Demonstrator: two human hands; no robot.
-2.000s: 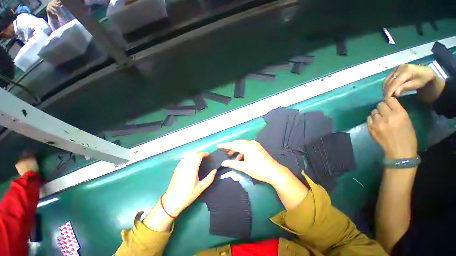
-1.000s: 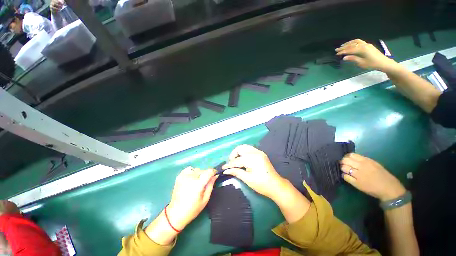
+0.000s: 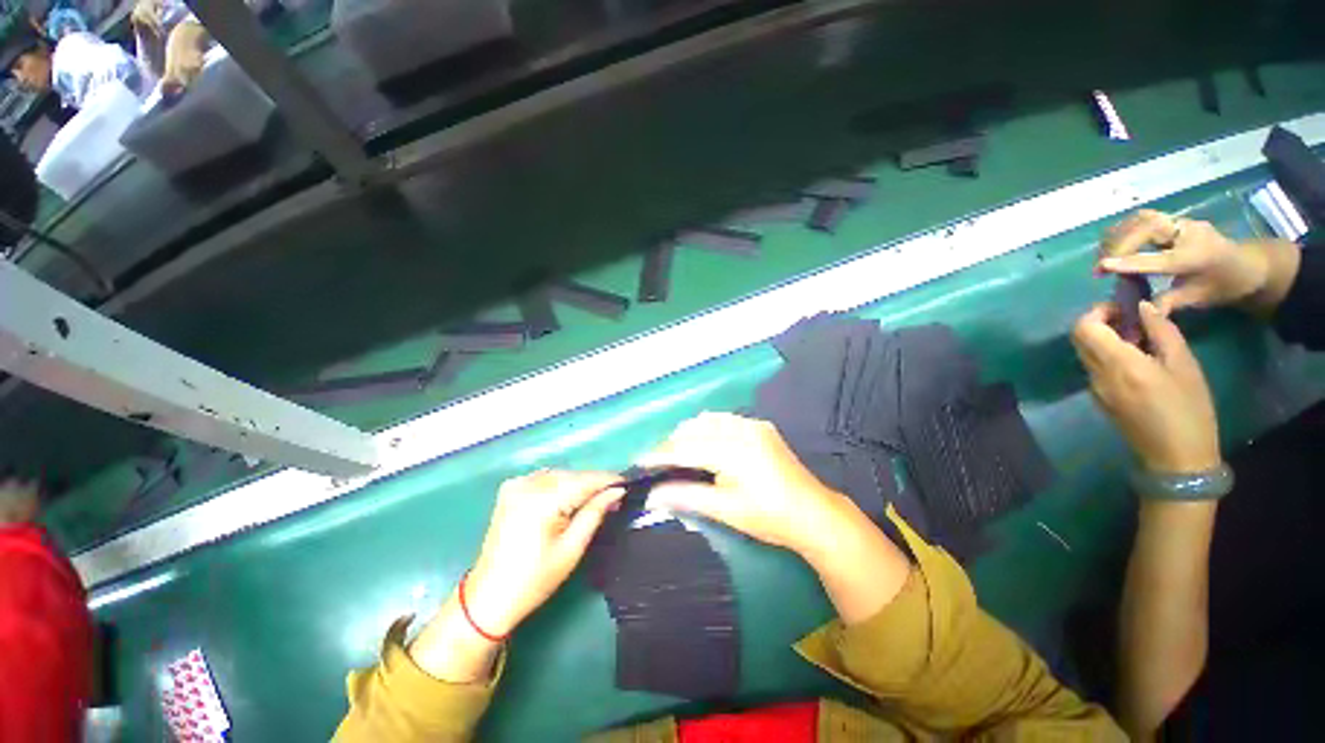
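A narrow black piece (image 3: 666, 475) is pinched between my two hands above the bench. My left hand (image 3: 549, 534) holds its left end between thumb and fingers. My right hand (image 3: 741, 479) holds its right end; the fingers hide part of it. A fanned small stack of black blanks (image 3: 676, 617) lies on the bench just below my hands. The main pile of black blanks (image 3: 886, 392) lies loose and overlapping to the right, beyond my right forearm.
A white rail (image 3: 727, 315) edges the green bench; beyond it the conveyor belt (image 3: 814, 269) carries scattered black strips. A slanting white post (image 3: 189, 385) stands at left. A patterned card (image 3: 193, 700) lies lower left. Another worker's hands (image 3: 1163, 378) hold a black piece at right; a red sleeve (image 3: 44, 624) is at left.
The black piece between my hands is narrower than two seconds ago. Strips on the belt have shifted left. The right worker's hands have come back from belt and pile and hold a piece.
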